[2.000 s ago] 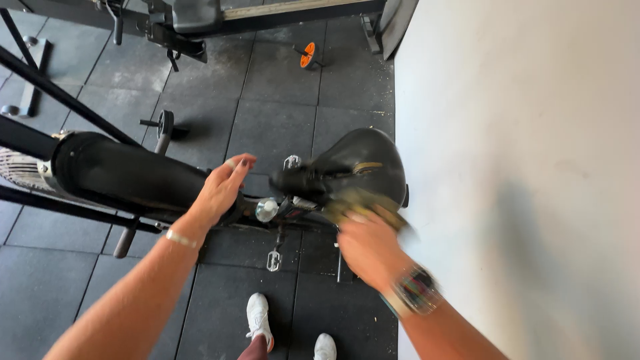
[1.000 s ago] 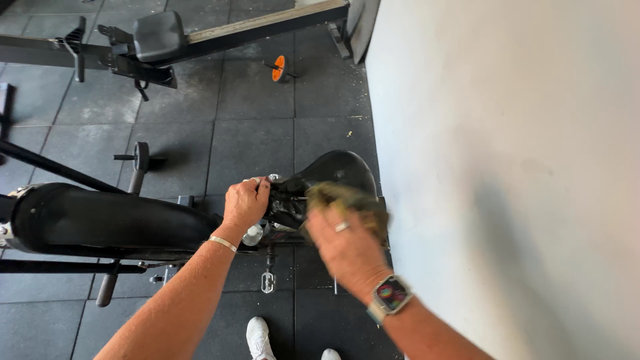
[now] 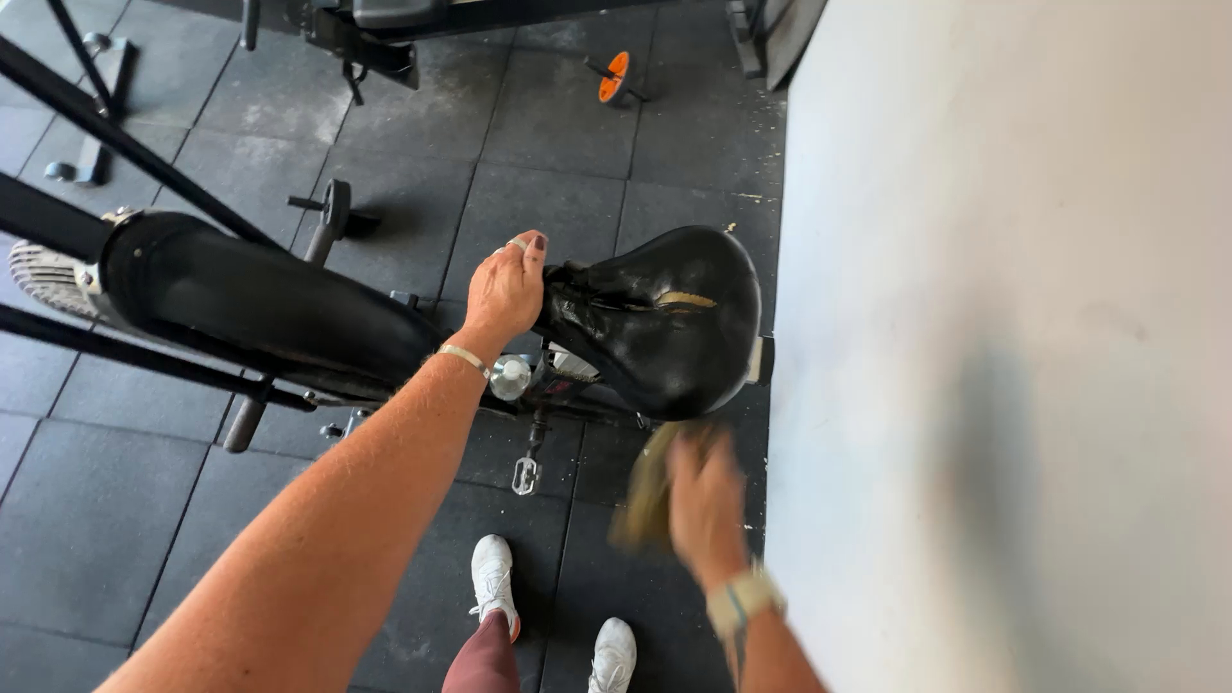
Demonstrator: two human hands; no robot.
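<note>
The black bike saddle [image 3: 707, 337] of an exercise bike shows a worn, torn strip along its middle. At its nose, my left hand [image 3: 505, 294] grips the saddle, thumb on top. My right hand [image 3: 707, 491], blurred, holds a crumpled olive-brown cloth [image 3: 647, 496] just below the saddle's near edge. Under my left wrist a round clear knob or cap [image 3: 510, 376] shows on the frame, and a metal pedal [image 3: 526, 475] hangs below it. The bike's black rounded body [image 3: 279, 289] stretches away to the left.
A pale wall [image 3: 1001, 289] rises close on the right. An orange ab wheel [image 3: 614, 78] lies on the black rubber floor tiles [image 3: 549, 217]. Part of a rowing machine [image 3: 399, 12] is at the top. A bike footrest [image 3: 332, 207] sticks out at left. My white shoes [image 3: 494, 576] are below.
My right hand with the cloth has moved from the top of the saddle to below its near edge, uncovering the torn strip. My left hand remains at the nose, as one second ago.
</note>
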